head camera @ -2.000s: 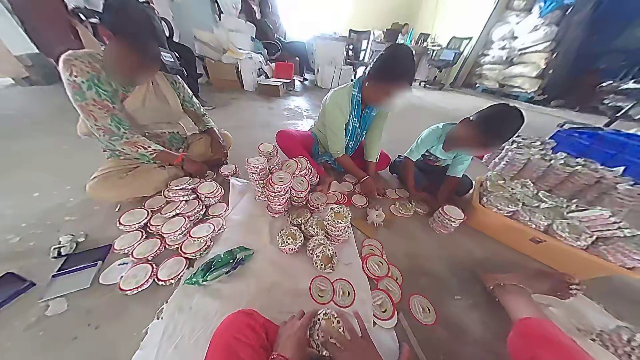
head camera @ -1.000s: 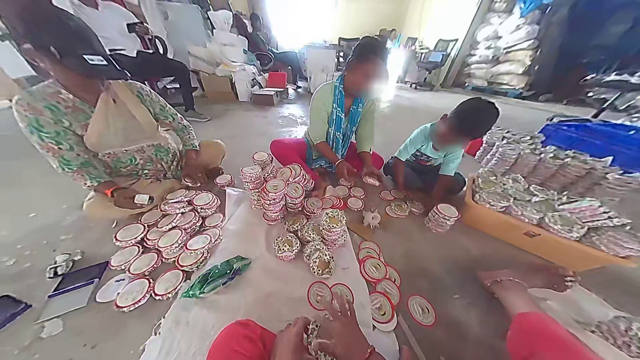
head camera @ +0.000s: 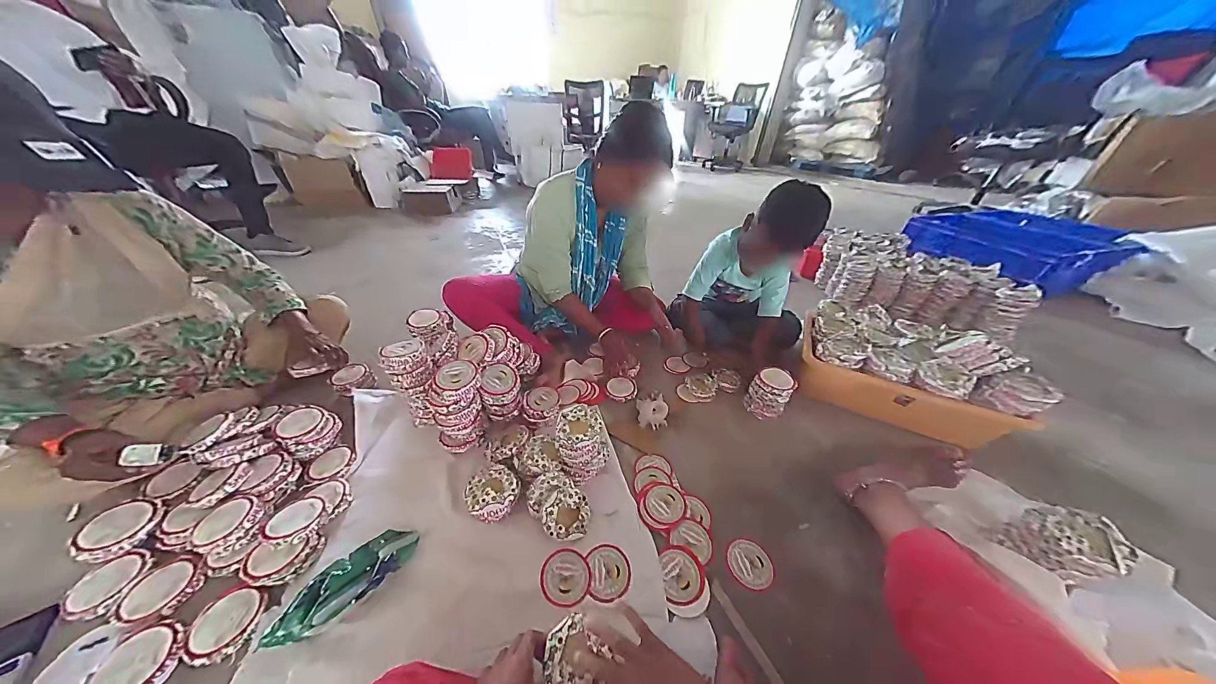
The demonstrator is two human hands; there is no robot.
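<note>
At the bottom edge, my left hand and my right hand are on a round, patterned fabric-like piece, one hand on each side; the lower part of both is cut off. Just beyond them two red-rimmed round discs lie side by side on a white cloth sheet. More red-rimmed discs run along the sheet's right edge. Ahead stand stacks of patterned round pieces, with taller stacks of red-and-white rounds behind. A green plastic packet lies on the sheet, left of my hands.
Many round pieces cover the floor at left beside a seated person. Two more people sit ahead, their hands near discs. At right stand an orange crate full of stacked rounds and a blue crate. A bare foot rests at right.
My hands have shifted on the patterned piece, which stays between them. The seated person at left leans further forward. The view has shifted.
</note>
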